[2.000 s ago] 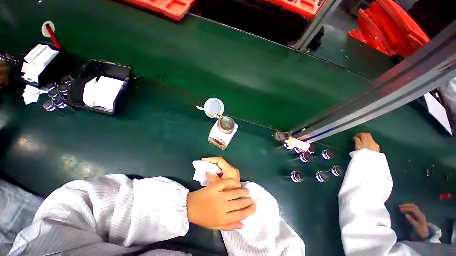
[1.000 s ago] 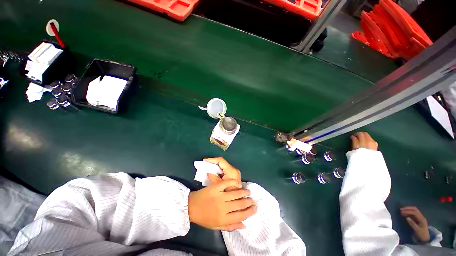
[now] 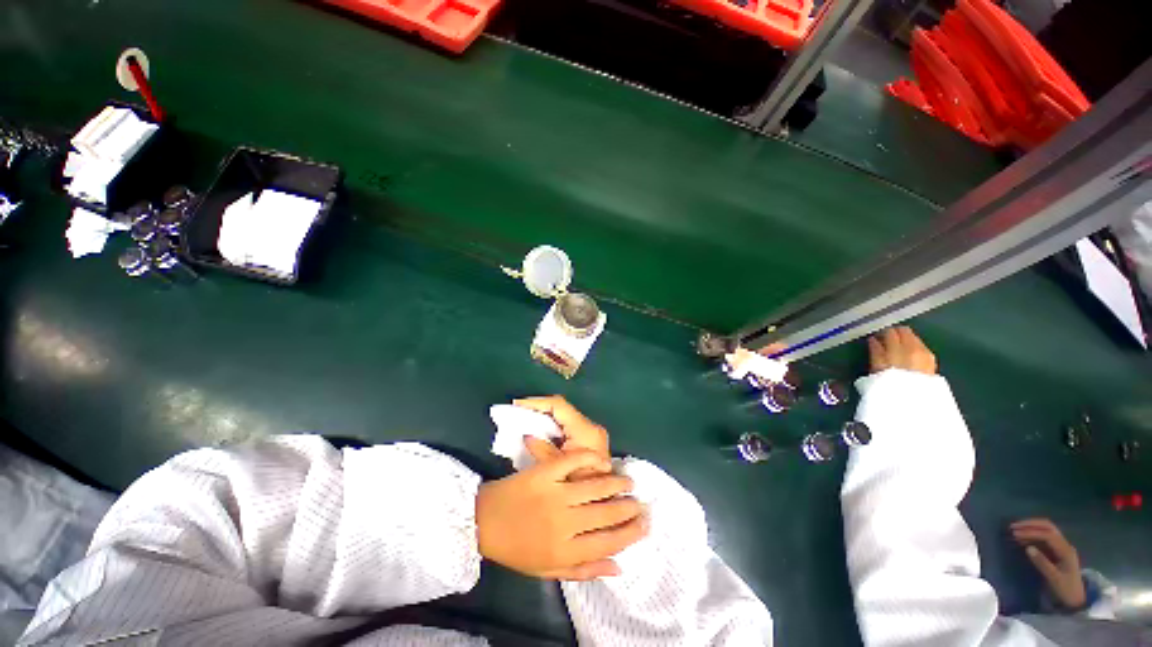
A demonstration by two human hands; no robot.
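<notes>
My left hand (image 3: 556, 521) lies over my right wrist with its back up and fingers stretched out; its palm is hidden. My right hand (image 3: 576, 432) points away from me and grips a folded white wiping cloth (image 3: 512, 430), which sticks out to the left of the fingers. Whether a part is inside the cloth or under the hands cannot be seen. The solvent bottle (image 3: 567, 339) stands open just beyond my hands, with its round whitish flip lid (image 3: 547, 271) hinged back behind the neck.
A black tray (image 3: 325, 196) of white wipes is on the left, with dark-silver parts (image 3: 156, 231) and a second box of wipes (image 3: 105, 154) beside it. More round parts (image 3: 817, 446) stand near the metal post (image 3: 935, 288). Another person's arm (image 3: 912, 480) is at right.
My hands and the cloth stay almost still. The other person's arm on the right has shifted slightly left, closer to the round parts. The view shifted a little earlier.
</notes>
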